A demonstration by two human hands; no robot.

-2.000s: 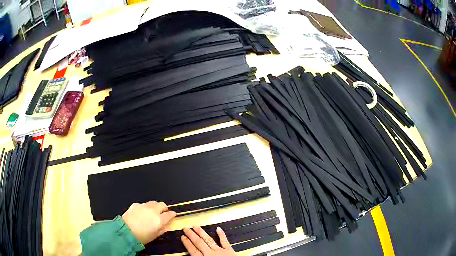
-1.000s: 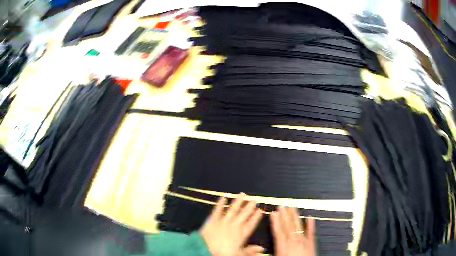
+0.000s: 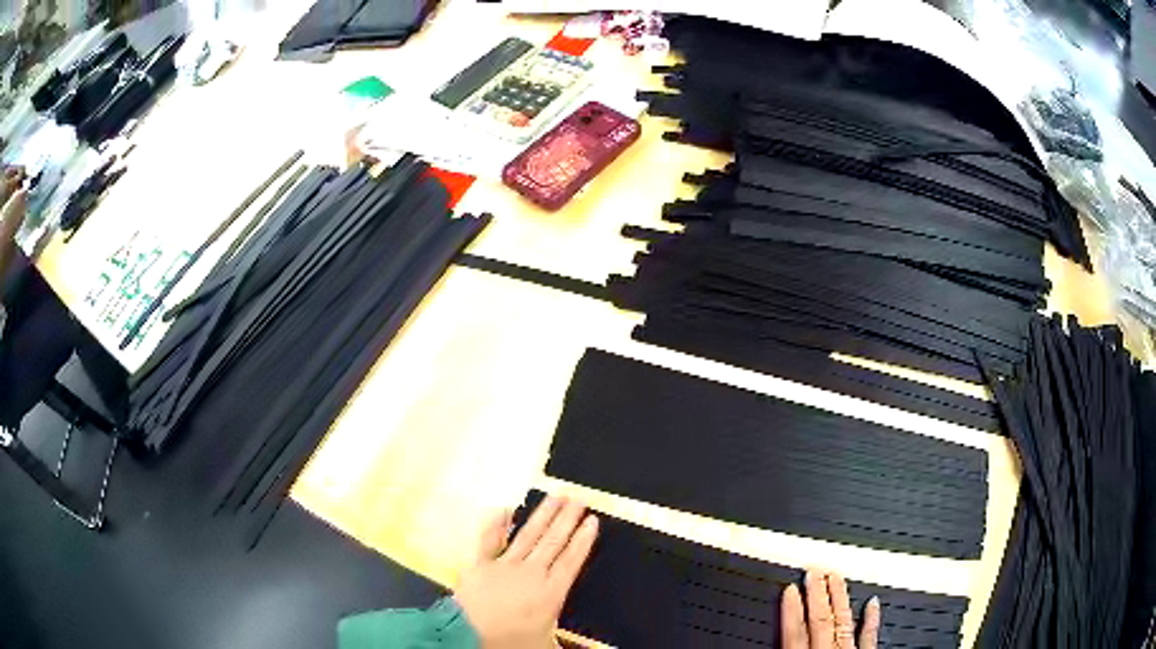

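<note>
Black strips lie side by side as a near row at the bottom centre. My left hand rests flat on its left end, fingers together, palm down. My right hand is cut off by the bottom edge; its fingers lie flat on the row further right. Neither hand visibly grips a strip. A second laid-out row of strips lies just beyond, with a pale gap between the two. The near row's left end looks slightly uneven.
A wide strip stack lies behind, a loose strip pile at right and another strip pile at left, overhanging the edge. A dark red phone case and calculator lie behind. Part of a person's hand shows far left.
The view has swung left. The narrow strips between the rows now lie against the near row. My hands have moved apart, the left one to the row's left end.
</note>
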